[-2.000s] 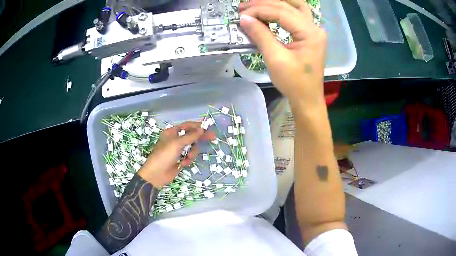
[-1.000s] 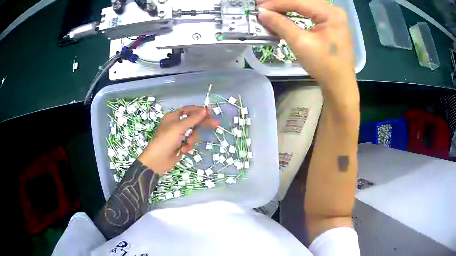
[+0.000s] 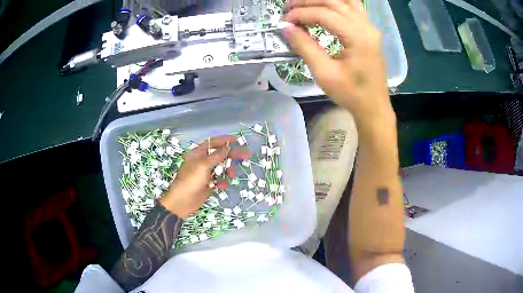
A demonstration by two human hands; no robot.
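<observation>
The near parts bin is a translucent tub at the lap with many green stems with white blocks. My left hand, with a tattooed forearm, is in this bin, palm partly up, with a few wired connectors in its loosely curled fingers. My right hand is at the right end of the silver pneumatic fixture. Its thumb and index finger pinch a small white piece at the fixture nest. The other right fingers are curled above it.
The far parts bin stands behind my right hand. Two small clear trays lie at the upper right. A dark hose curves down at the left of the fixture. A blue bin, red stools and a sack are below the bench.
The view has shifted, so bench and bins sit lower and a little left. The connector upright at my left fingertips a second ago is no longer there; the left fingers are more spread.
</observation>
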